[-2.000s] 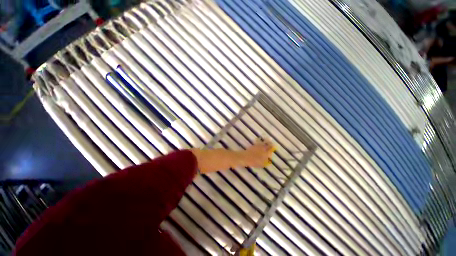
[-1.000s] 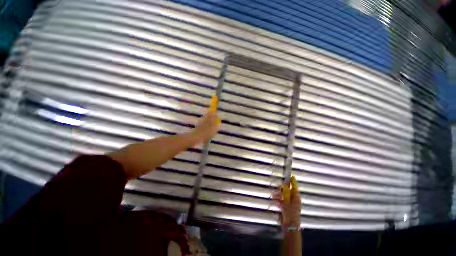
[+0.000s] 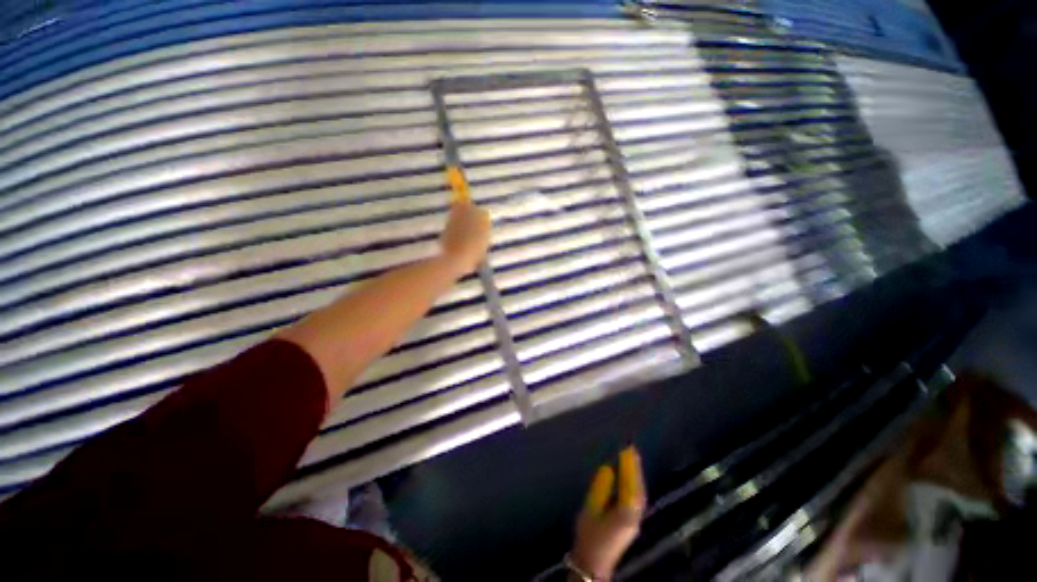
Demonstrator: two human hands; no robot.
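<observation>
The grey barred metal frame (image 3: 508,352) lies flat on white fabric (image 3: 284,171) spread in pale stripes over the tube-top table. My left hand (image 3: 466,233), with yellow finger covers, is on the frame's left rail; the fingers look closed around it. My right hand (image 3: 612,517), also with yellow finger covers, is below the frame's near end, off the table edge and away from the frame. Its covered fingers point up and are slightly apart, with nothing seen in them.
Blue fabric (image 3: 341,9) runs along the far side. Bare dark tubes (image 3: 796,159) show at the right, with another pale panel (image 3: 932,136) beyond. A slatted rack (image 3: 785,534) and brown-and-white cloth (image 3: 932,489) are at the lower right.
My right hand has left the frame's right rail and moved down past the table edge. My left hand stays on the left rail. The view has swung right.
</observation>
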